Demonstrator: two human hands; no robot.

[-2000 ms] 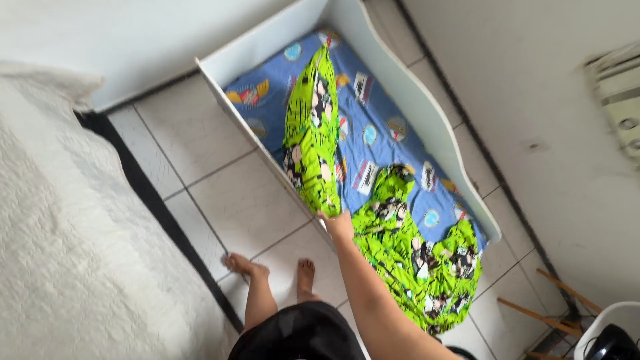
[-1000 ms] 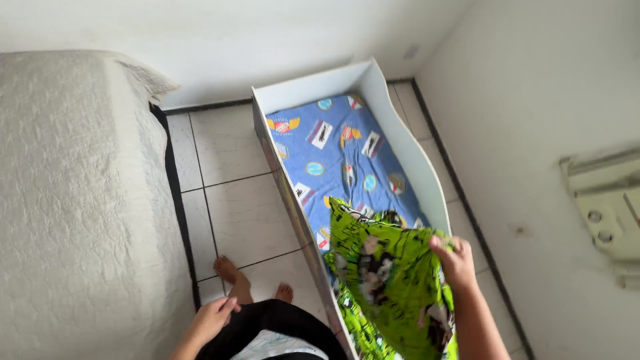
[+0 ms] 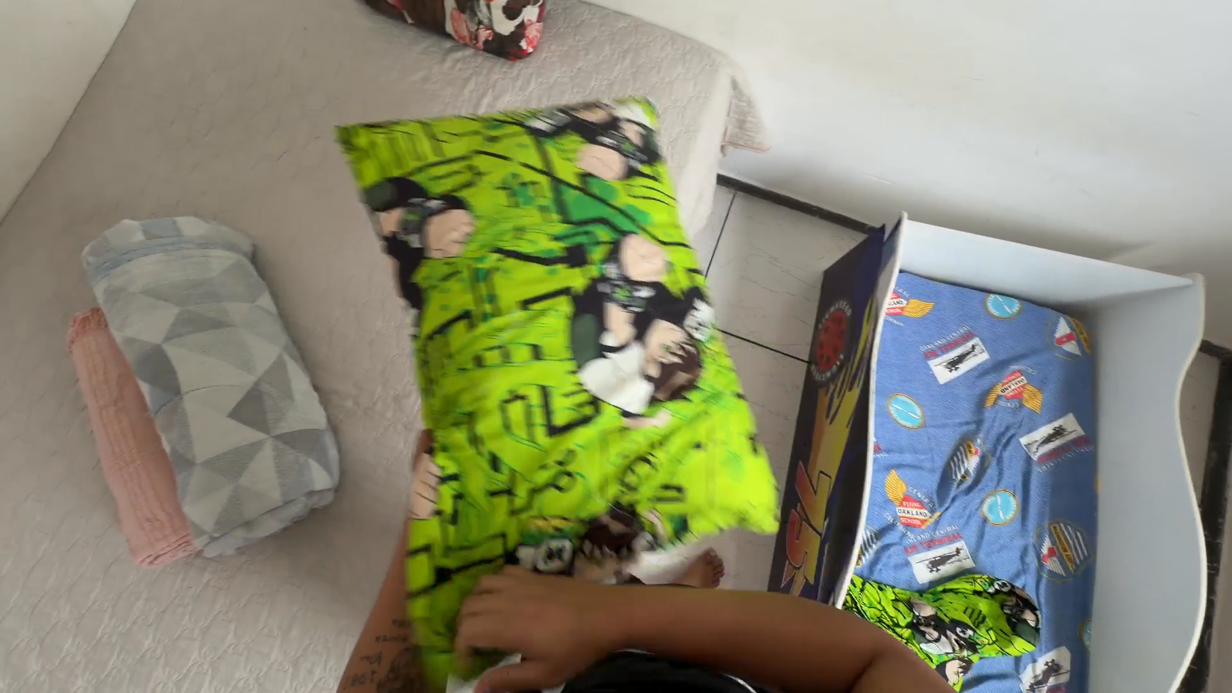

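A bright green pillow (image 3: 539, 337) with printed cartoon figures is held up over the edge of the large bed. At its lower end my right hand (image 3: 525, 621) grips the fabric. Most of my left hand (image 3: 423, 481) is behind the pillow's left edge, with a few fingers showing against it; its grip is hidden. A crumpled green printed cloth (image 3: 948, 621) lies on the blue patterned sheet (image 3: 972, 404) of the small white-sided bed, right of the pillow.
On the large bed's beige cover (image 3: 318, 192) lie a folded grey patterned blanket (image 3: 221, 385) and a rolled pink cloth (image 3: 130, 443). A dark floral item (image 3: 481, 24) is at the top. The small bed's wall (image 3: 1179, 433) rises beyond a strip of tiled floor (image 3: 756, 269).
The green pillow has moved from over the small bed to over the large bed. My left hand, apart from it a second ago, is now at its left edge. The view has swung left.
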